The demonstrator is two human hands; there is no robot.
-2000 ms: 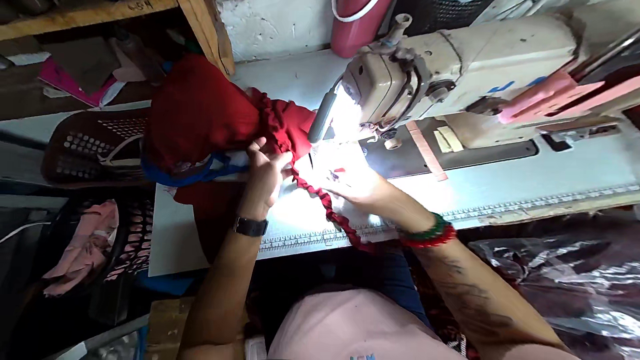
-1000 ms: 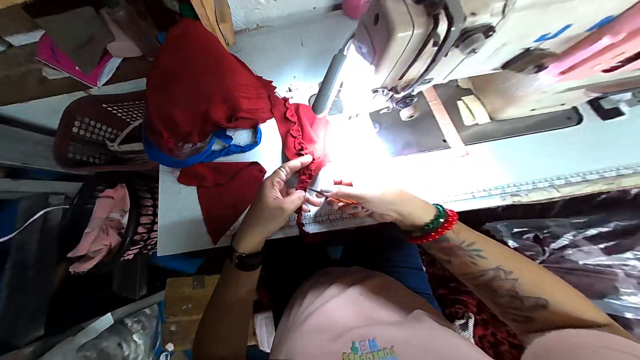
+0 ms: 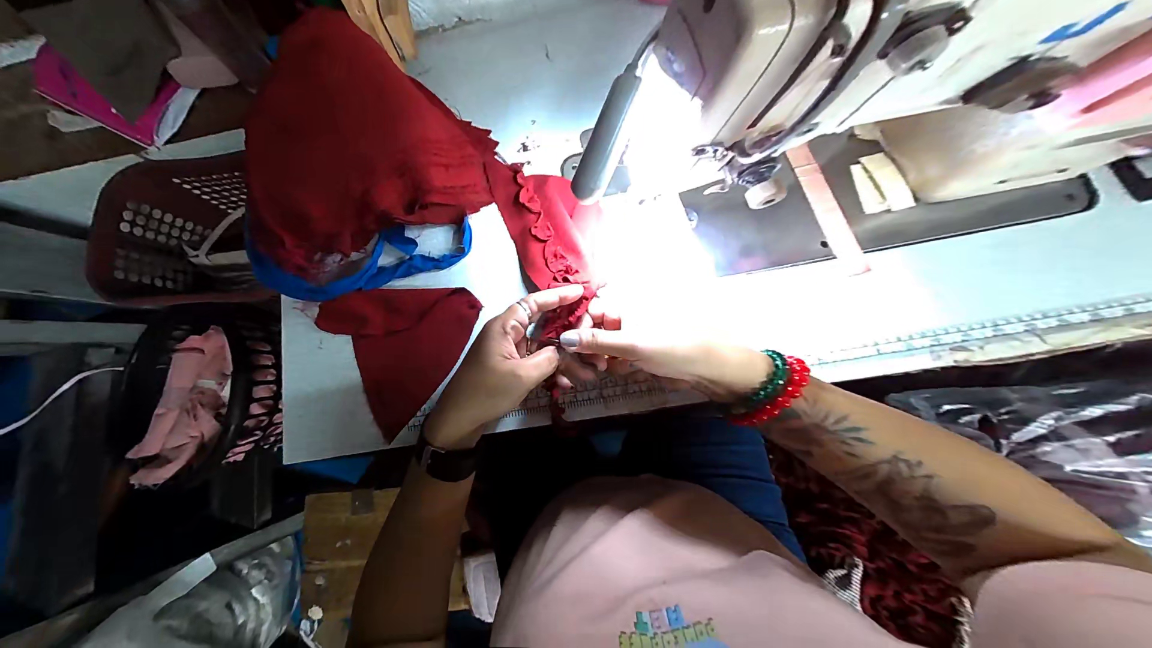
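My left hand (image 3: 517, 355) pinches the gathered edge of a red ruffled fabric strip (image 3: 544, 229) near the table's front edge. My right hand (image 3: 643, 346) grips the same strip from the other side, thumb against the ruffle; in the glare I cannot tell whether it holds anything else. The strip runs up and left to a heap of red fabric (image 3: 360, 144). A separate red fabric piece (image 3: 409, 351) lies left of my left hand. The sewing machine's needle area (image 3: 742, 171) is up and right of both hands, beside a bright grey tube-shaped lamp (image 3: 607, 135).
Blue fabric bands (image 3: 360, 274) lie below the red heap. A brown plastic basket (image 3: 135, 234) and a dark basket holding pink cloth (image 3: 189, 396) stand at the left. A measuring tape (image 3: 1008, 328) runs along the table's front edge. Clear plastic wrapping (image 3: 1017, 432) lies at the right.
The ruffled strip's loose end hung to the right two seconds ago; now the hands hold it bunched near the table's front edge. An orange-handled tool seen at my right hand one second ago is not discernible now.
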